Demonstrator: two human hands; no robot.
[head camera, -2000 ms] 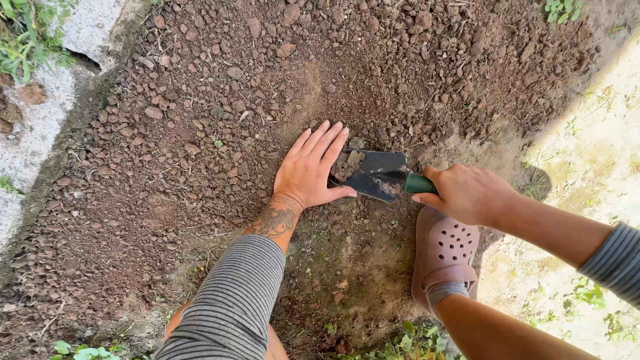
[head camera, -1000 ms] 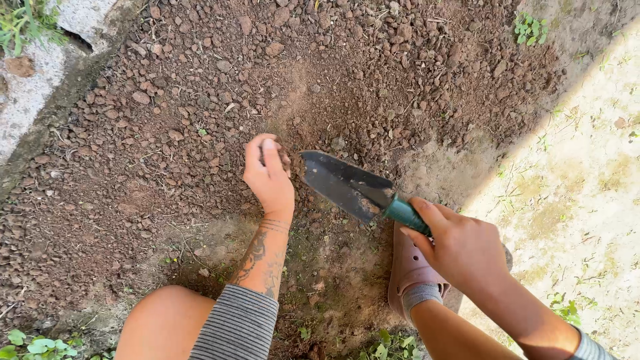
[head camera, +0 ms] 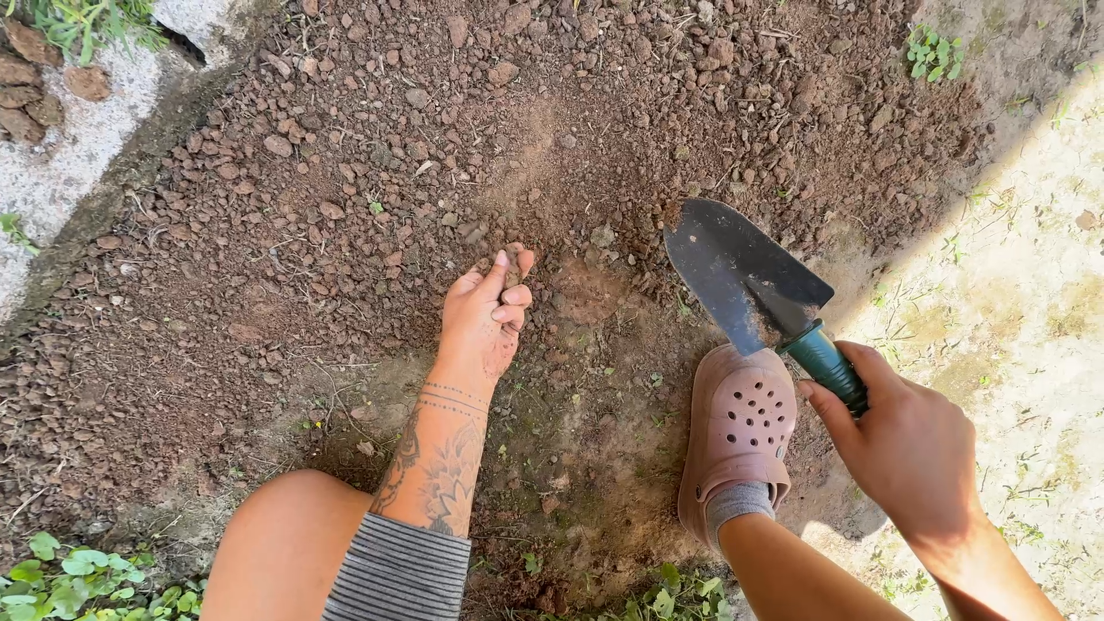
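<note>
My left hand [head camera: 487,315] is closed around a clod of soil [head camera: 513,267], which shows between thumb and fingers just above the loose brown soil [head camera: 345,190]. A little loose dirt is by the fingertips. On the right, my right hand [head camera: 906,431] grips the green handle of a garden trowel [head camera: 746,267]. Its dark metal blade points up and left, over the soil's edge, with bits of dirt stuck on it. The blade and my left hand are apart.
A pink clog [head camera: 742,423] on my foot stands below the trowel blade. A concrete edging [head camera: 86,155] with soil clods [head camera: 21,95] on it runs along the upper left. Low green plants [head camera: 78,582] grow at the lower left, and a small weed [head camera: 934,53] at the upper right.
My left hand was spread flat beside the trowel blade two seconds ago, then closed on soil. The trowel has moved away from it to the right, its blade now angled more upward.
</note>
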